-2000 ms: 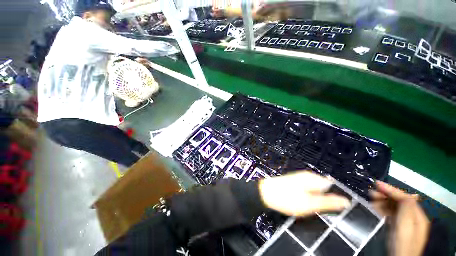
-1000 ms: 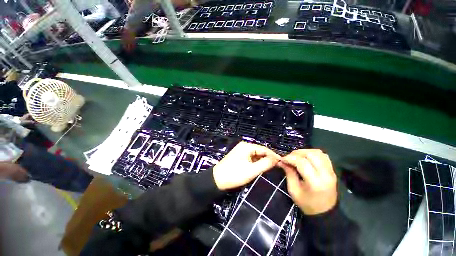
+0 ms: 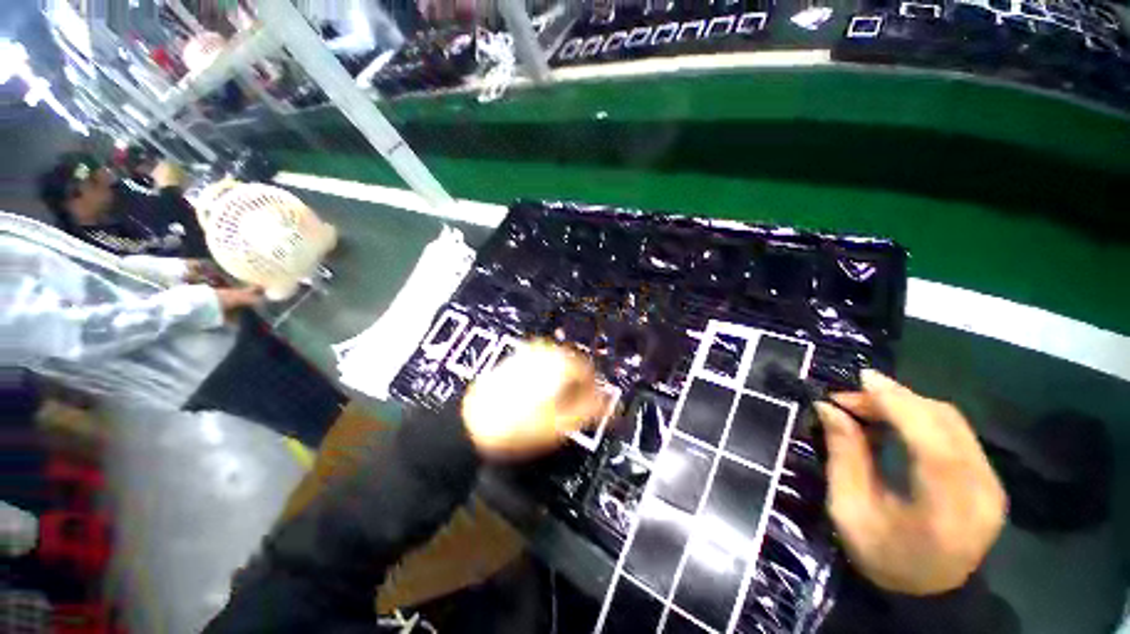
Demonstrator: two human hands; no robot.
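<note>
A black die-cut sheet with white lines (image 3: 709, 477) lies across the glossy black tray (image 3: 744, 254). Its top left cell is an open white frame. My right hand (image 3: 917, 483) is at the sheet's upper right, thumb and index finger close together on a small dark piece whose shape is unclear. My left hand (image 3: 527, 403) is blurred, low over the tray's front part, left of the sheet. Its fingertips are beside a white rectangular frame (image 3: 599, 415); whether they hold anything cannot be told. More white frames (image 3: 471, 352) sit in pockets further left.
White strips (image 3: 407, 316) lie at the tray's left end. A dark mound (image 3: 1059, 468) is right of my right hand. A green strip with a white edge (image 3: 694, 136) runs behind the tray. A cream fan (image 3: 263, 238), a cardboard piece (image 3: 465, 551) and people are at left.
My hands were together at the sheet's top; now they are apart, the left over the tray's frames, the right at the sheet's right side. The view has shifted left.
</note>
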